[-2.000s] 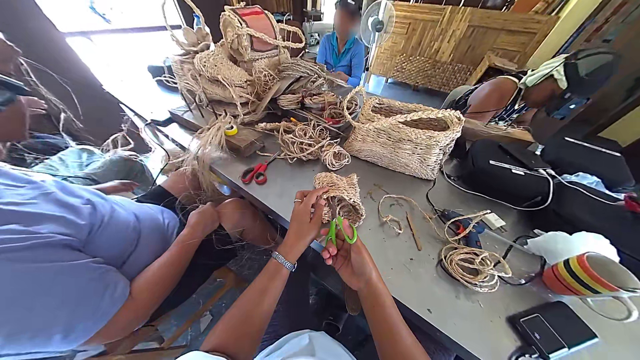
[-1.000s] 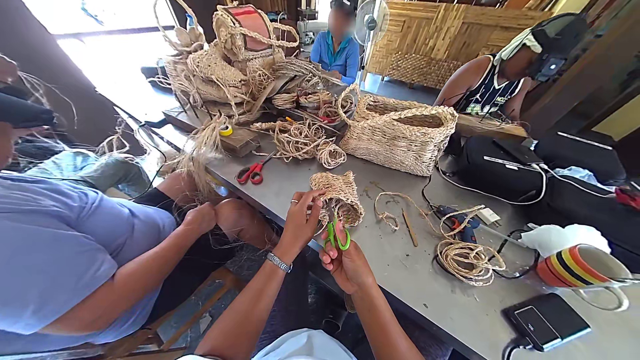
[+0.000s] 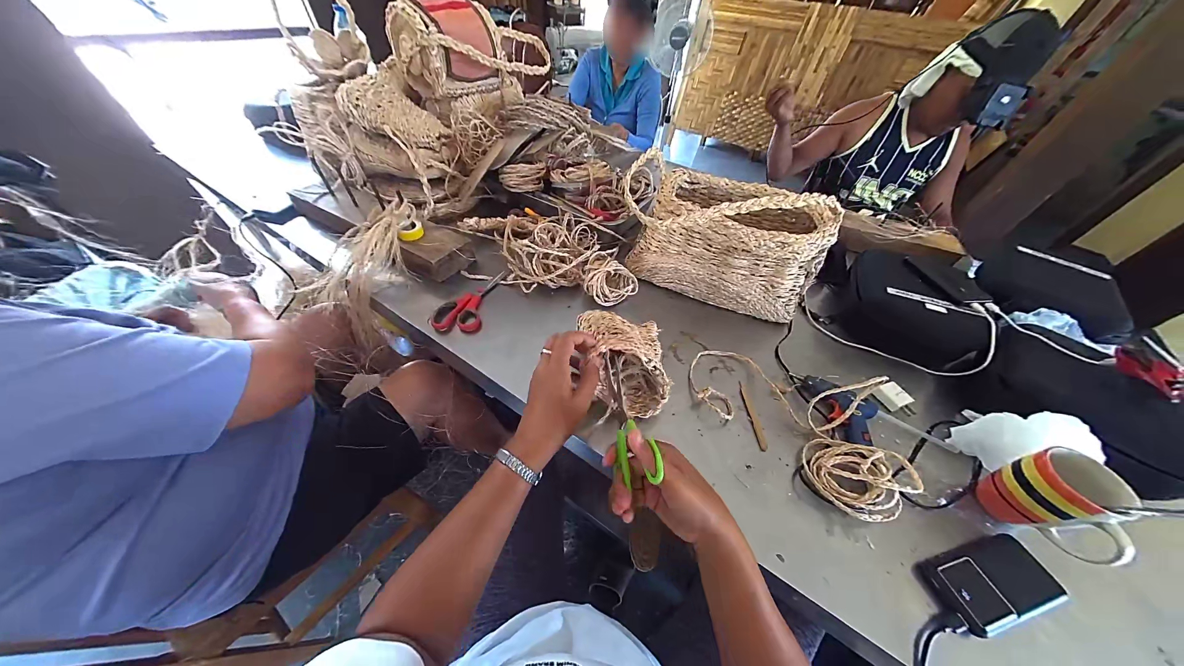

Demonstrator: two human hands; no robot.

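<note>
A small woven fibre basket [image 3: 638,365] lies on its side at the table's near edge, its mouth facing me. My left hand [image 3: 562,384] holds its left rim between fingers and thumb. Green-handled scissors [image 3: 638,458] are gripped in my right hand [image 3: 671,490], with the blades reaching up to the basket's opening; whether the blades touch a strand cannot be told. To the right on the grey table lie a loose braided cord [image 3: 731,356], a thin wooden stick [image 3: 753,416] and a coil of cord [image 3: 860,476] beside a glue gun [image 3: 846,416].
Red-handled scissors [image 3: 458,313], cord bundles [image 3: 555,250] and a large woven bag [image 3: 731,245] stand beyond the basket. A striped mug [image 3: 1054,490] and a black power bank [image 3: 990,583] are at right. A co-worker [image 3: 139,444] sits close on my left; others sit across the table.
The co-worker at left has moved an arm up and away from the knee. At the far right, another person has raised a hand. My hands stay at the small basket.
</note>
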